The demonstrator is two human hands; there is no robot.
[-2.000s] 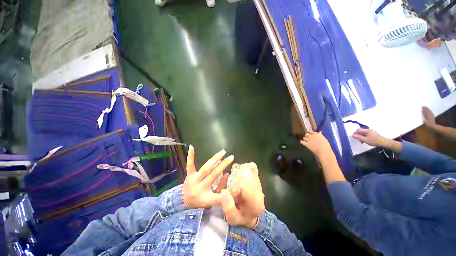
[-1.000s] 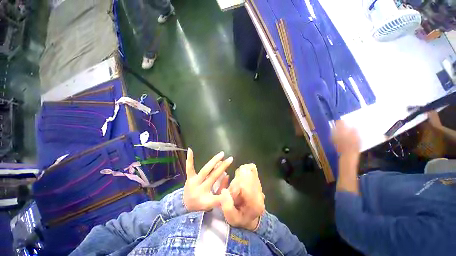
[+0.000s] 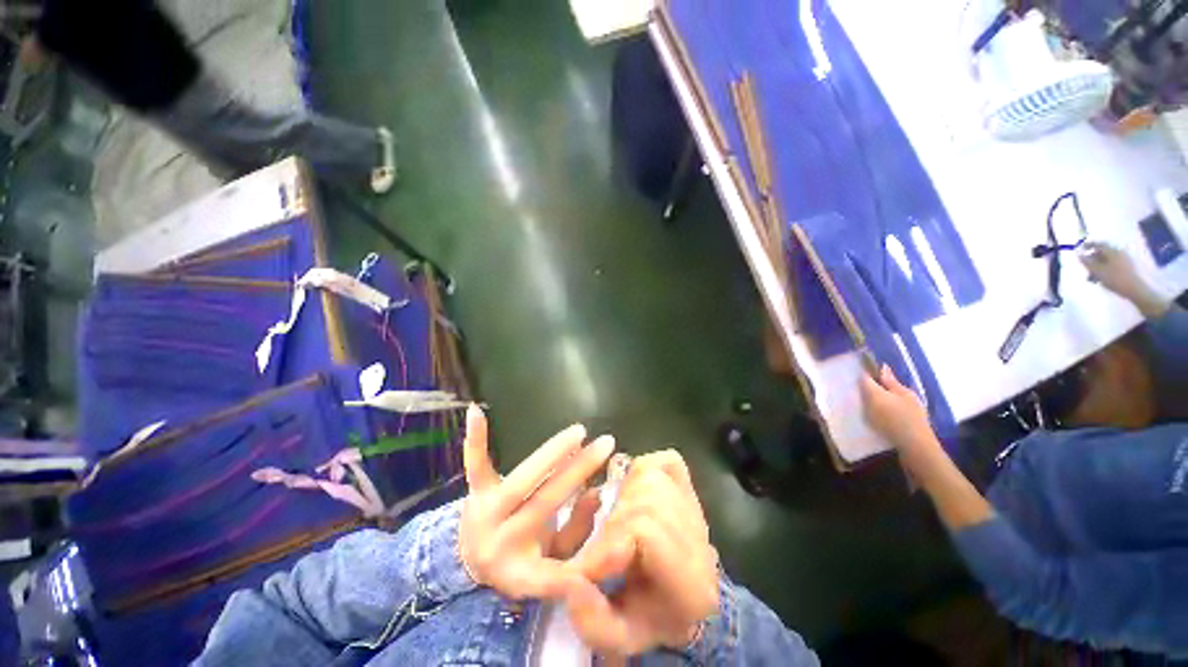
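My left hand (image 3: 521, 521) is at the bottom centre in front of my denim jacket, fingers spread. My right hand (image 3: 658, 547) is beside it, touching it, with curled fingers. Something small and pale shows between the hands; I cannot tell what it is or whether my right hand grips it. On the left, blue cut-panel bundles (image 3: 196, 437) with brown edges are stacked. White fabric strips (image 3: 414, 400), a pinkish knotted strip (image 3: 326, 482) and a green tie (image 3: 397, 443) hang at their side.
Another person's hand (image 3: 899, 411) holds a brown-edged blue panel (image 3: 834, 280) at the white table (image 3: 1003, 339). That person's other hand (image 3: 1123, 276) is near a dark strip (image 3: 1049, 280). A fan (image 3: 1049, 91) stands behind. A walking person's leg (image 3: 306, 141) shows upper left.
My hands have dropped slightly and stay together. The other person's near hand has shifted a blue panel's edge; a dark strip now lies farther in on the table. The walker has moved left.
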